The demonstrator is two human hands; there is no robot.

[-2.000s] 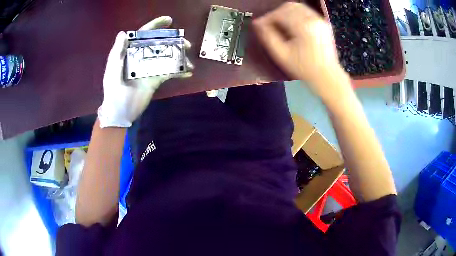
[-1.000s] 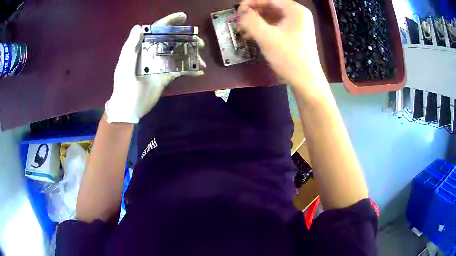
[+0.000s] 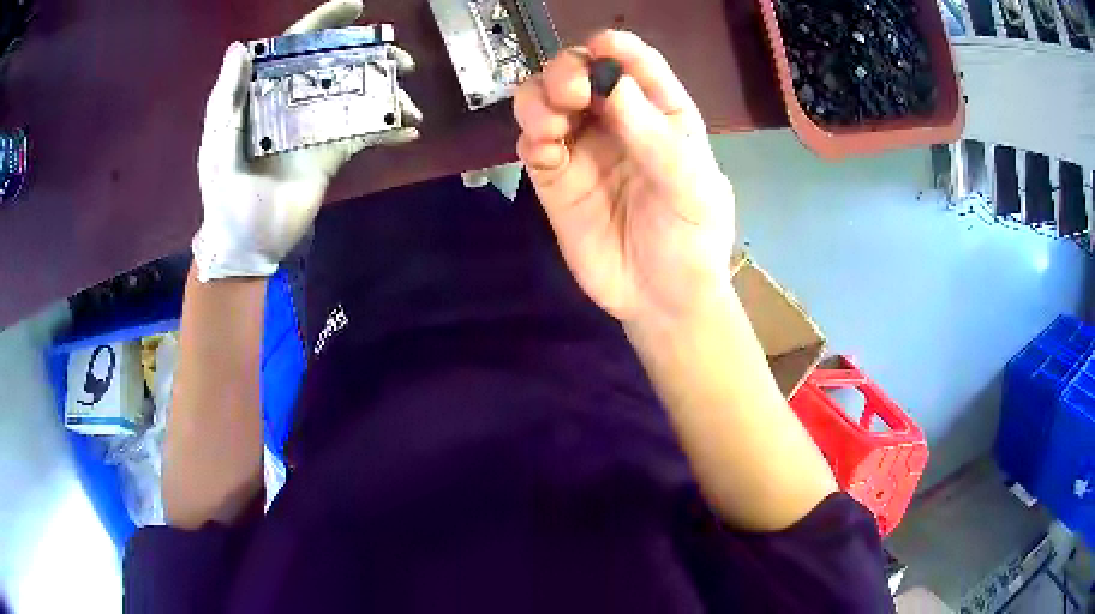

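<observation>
My left hand [image 3: 270, 168], in a white glove, holds a silver mould half [image 3: 324, 102] with its recessed face up, above the board at the left. My bare right hand [image 3: 630, 180] is turned palm up and pinches a small black part [image 3: 604, 77] between thumb and fingers. The other silver mould half [image 3: 485, 48] lies on the dark reddish-brown board, just left of my right fingertips and partly cut off by the top edge. A reddish-brown tray [image 3: 883, 140] at the right holds a heap of black parts.
A can [image 3: 11, 164] is cut off at the left edge. Below the board are an open cardboard box [image 3: 778, 326], a red plastic stool [image 3: 871, 450] and, at left, a white box [image 3: 103, 384] in a blue crate. Blue crates [image 3: 1057, 420] stand at far right.
My right hand has drawn back from the mould half on the board and turned palm up, with a black part now visible in its fingers. The camera view has shifted.
</observation>
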